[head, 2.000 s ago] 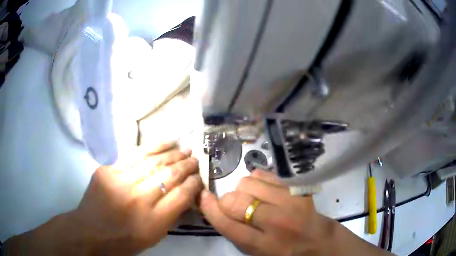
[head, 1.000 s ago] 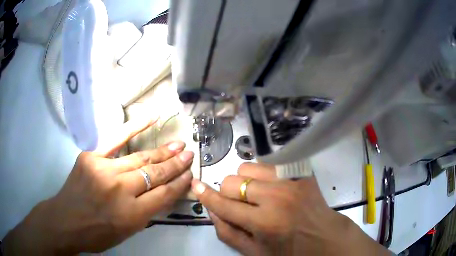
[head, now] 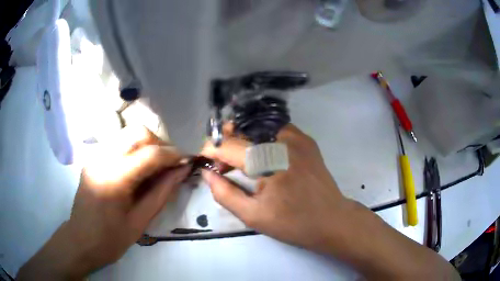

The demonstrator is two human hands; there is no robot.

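Note:
My left hand [head: 123,189] is bent at the left, partly washed out by the lamp's glare, its fingertips pinching a small dark brown piece [head: 206,163]. My right hand [head: 285,189] meets it from the right, thumb and fingers on the same dark piece; part of it is behind the tension parts and cream knob [head: 266,159]. What the dark piece is joined to cannot be told. Pale cloth [head: 143,118] shows overexposed behind my left hand. The needle area is hidden behind the blurred machine head [head: 175,60].
The lamp [head: 54,93] stands at the left. At the right on the white table lie a red-handled tool [head: 401,114], a yellow-handled screwdriver [head: 408,189] and dark snips [head: 433,203]. A grey-white block-like part [head: 455,110] is behind them.
The view has shifted, with the tension parts now over my right hand. My hands have left the flat pale cloth edge and are now raised and curled around a small dark piece.

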